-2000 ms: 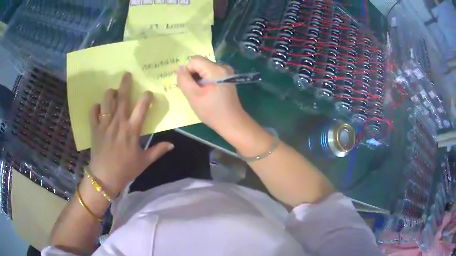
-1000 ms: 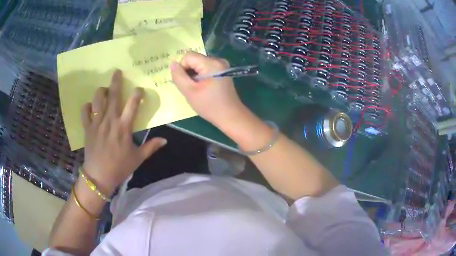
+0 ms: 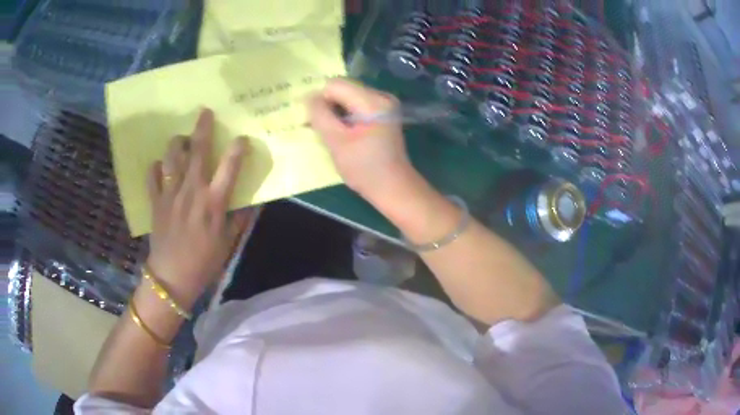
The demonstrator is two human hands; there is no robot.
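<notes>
A yellow paper slip point(image 3: 154, 121) with handwritten lines lies tilted at the bench's front edge. My left hand point(image 3: 192, 194) rests flat on its lower left part, fingers spread, holding nothing. My right hand point(image 3: 365, 134) grips a pen point(image 3: 406, 113) over the slip's right side, at the written lines. The pen's tip is hidden by my fingers and its barrel is blurred, pointing right. A second yellow sheet point(image 3: 272, 20) lies beyond the slip and partly under it.
A clear blister tray with rows of red-wired components point(image 3: 519, 73) lies at the upper right. A round blue-sided fixture with a gold rim point(image 3: 561, 209) stands right of my right forearm. More trays point(image 3: 73, 186) lie left, above a tan cardboard sheet point(image 3: 69, 332). Trays also line the right side.
My right hand and the pen have shifted a little right across the slip. My left hand stays flat on the paper. The whole view has shifted slightly.
</notes>
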